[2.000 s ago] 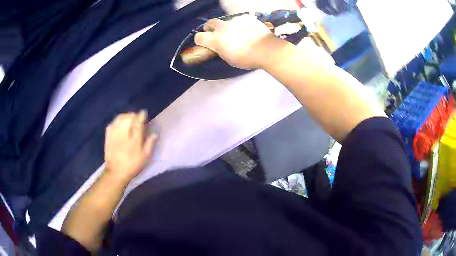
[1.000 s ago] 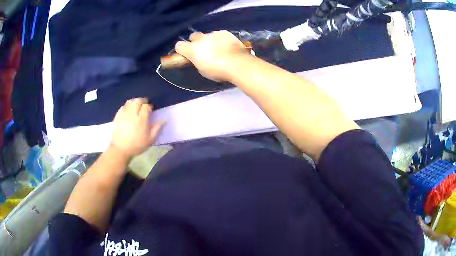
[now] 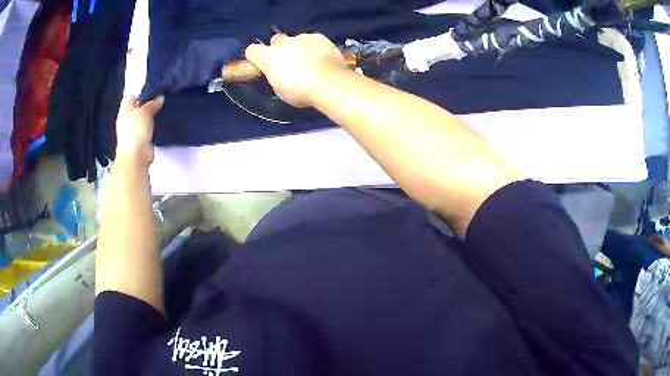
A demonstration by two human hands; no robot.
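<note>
Dark trousers [image 3: 514, 77] lie across the pale pressing table cover [image 3: 352, 158]. My right hand [image 3: 301, 66] is closed around the brown wooden iron handle [image 3: 241, 71]. The dark iron [image 3: 268, 99], with a thin bright edge, rests on the trousers and points left. Its wrapped steam hose [image 3: 507, 37] runs off to the upper right. My left hand [image 3: 137, 121] is at the left end of the trousers, thumb and fingers on the cloth edge. A small white label [image 3: 214, 85] shows beside the iron's tip.
Dark hanging cloth [image 3: 88, 88] and red cloth [image 3: 45, 81] are beyond the table's left end. A grey rounded surface [image 3: 44, 316] and yellow item [image 3: 37, 266] are at lower left. Part of a person in patterned clothing [image 3: 652, 308] shows at lower right.
The view has turned and shifted. My left hand has moved from above the near edge to the trousers' left end and taken hold there. The iron is now beside the white label.
</note>
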